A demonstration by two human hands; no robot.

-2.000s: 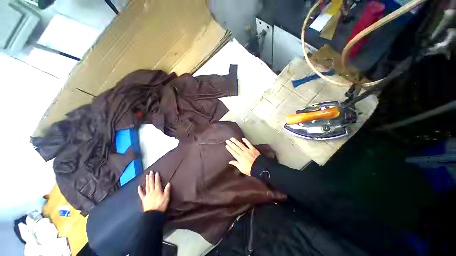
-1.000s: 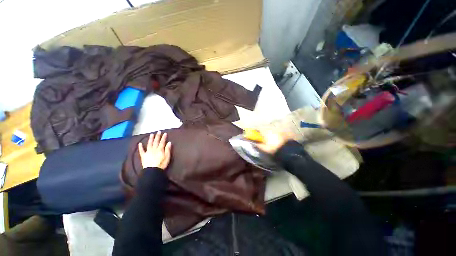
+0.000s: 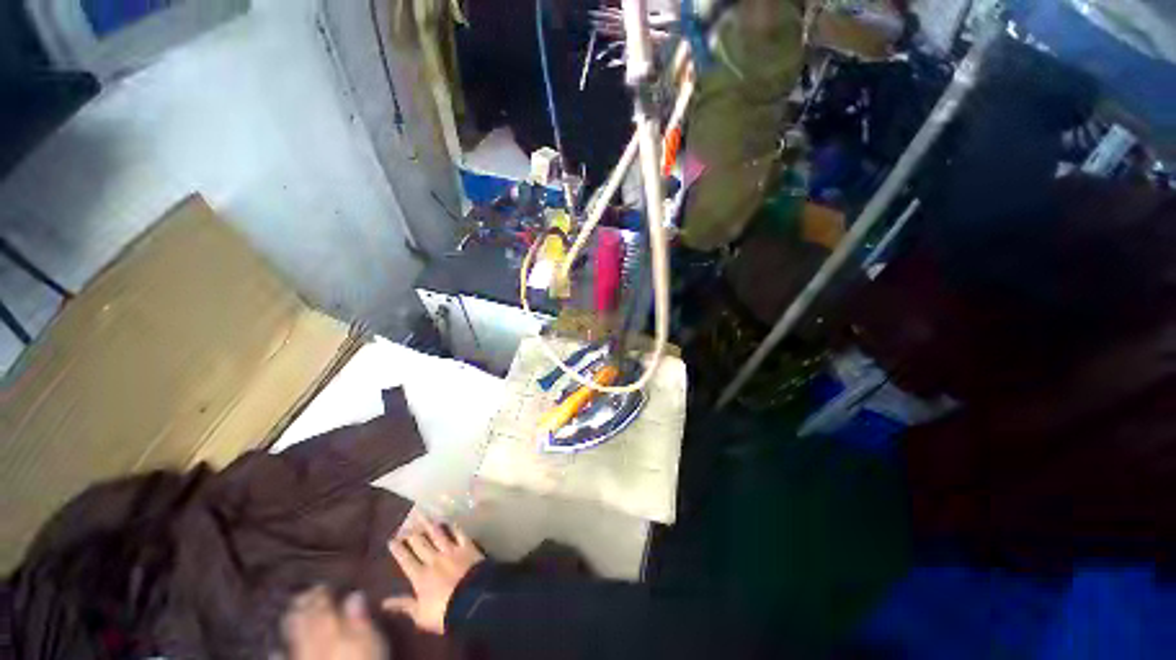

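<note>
The dark brown garment lies heaped at the lower left, with one sleeve reaching onto the white table. My right hand rests on its right edge with fingers spread and holds nothing. My left hand is blurred and cut off by the bottom edge, over the garment; its finger pose is unclear. The steam iron, with an orange handle and silver soleplate, sits on the beige rest pad, away from both hands. The padded form is not in view.
A tan hose hangs down and loops over the iron. A cardboard sheet stands behind the garment. Clutter with a red-handled brush lies beyond the pad. A grey rail tube slants across the right, near dark red garments.
The view has swung right. The iron has left my right hand and sits on the pad. My right hand is now on the garment. The padded form has gone out of view.
</note>
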